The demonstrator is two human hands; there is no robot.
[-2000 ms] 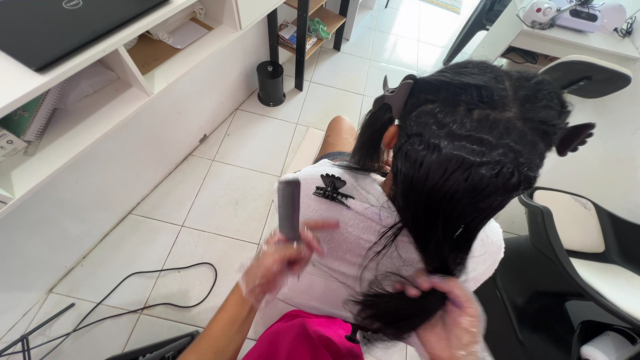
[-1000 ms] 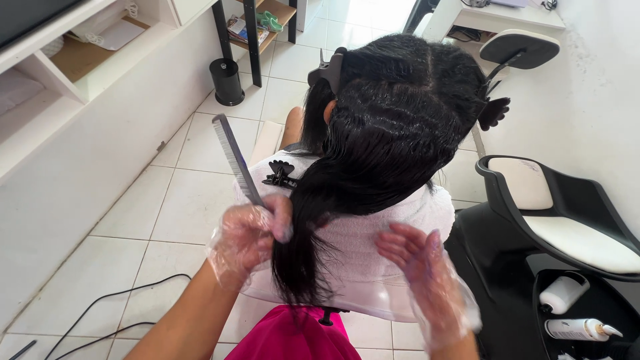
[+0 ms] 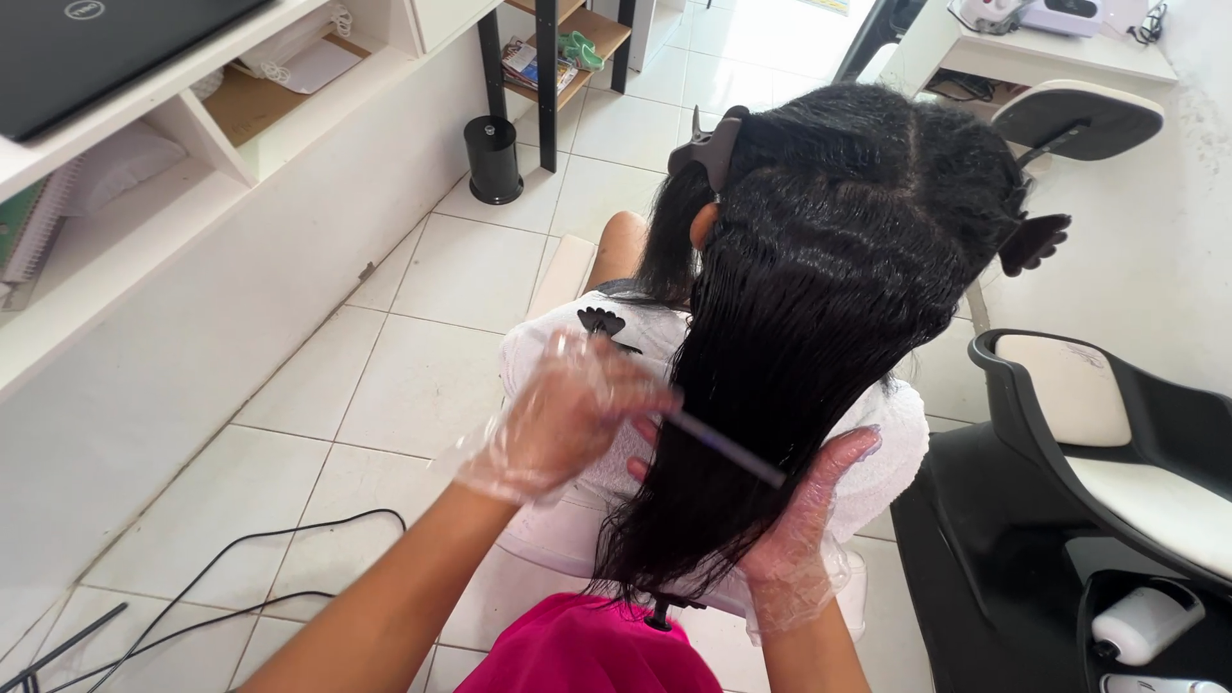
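My left hand point(image 3: 582, 414), in a clear plastic glove, grips a grey comb point(image 3: 727, 448) that lies across the long dark wet hair point(image 3: 760, 346) of a seated person. My right hand point(image 3: 799, 520), also gloved, supports the hair from its right side and from behind, with the thumb up and some fingers hidden under the strands. A dark claw clip point(image 3: 712, 149) holds a section at the left of the head, and another claw clip point(image 3: 1035, 243) sits at the right. A third black clip point(image 3: 602, 322) is on the white towel point(image 3: 553, 332) over the person's shoulders.
A black chair with white pads point(image 3: 1059, 385) stands at the right, beside a black tray point(image 3: 1088, 616) with a white bottle point(image 3: 1145, 621). White shelving point(image 3: 221, 144) with a laptop point(image 3: 115, 48) runs along the left. A black bin point(image 3: 493, 159) and black cables point(image 3: 289, 529) are on the tiled floor.
The comb, upright beside the hair a second ago, now lies across it. My right hand, apart from the hair then, is now against it. The hair is spread wider.
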